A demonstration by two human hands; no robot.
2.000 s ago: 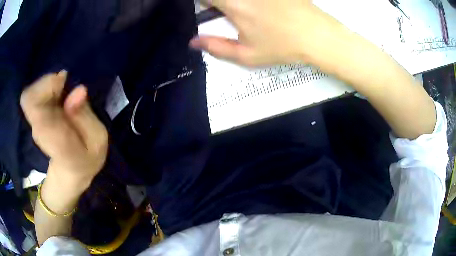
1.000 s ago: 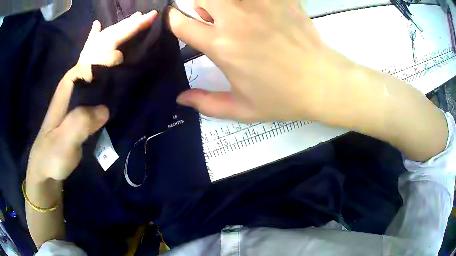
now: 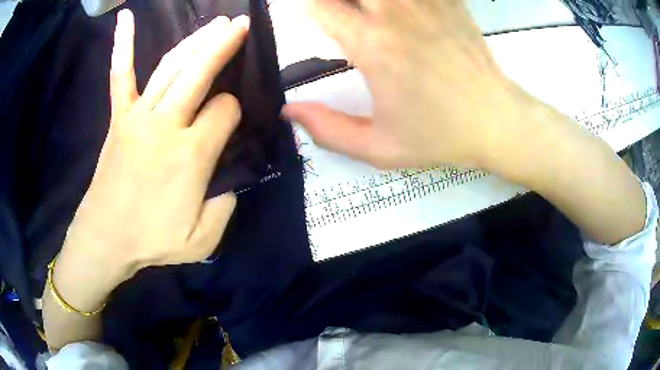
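Dark navy cloth (image 3: 268, 246) covers the left of the table and hangs over my lap. My left hand (image 3: 166, 144) lies flat on it, fingers spread and pointing up and right, holding nothing. A bit of small white print shows on the cloth right of my left thumb. My right hand (image 3: 427, 94) is over the white bed at the cloth's right edge, blurred. Its thumb tip is at the cloth edge; its other fingertips are cut off or blurred at the top, so I cannot tell whether they hold cloth.
The white table (image 3: 347, 235) has a printed ruler (image 3: 405, 189) along its near edge. Black thread ends (image 3: 593, 25) lie at the upper right. A dark slot shows in the bed beside the cloth. A grey-white rounded part (image 3: 101, 6) is at the top left edge.
My left hand has moved right and flattened on the cloth, covering the white label and most of the curved ribbon loop. My right hand has moved slightly up and right.
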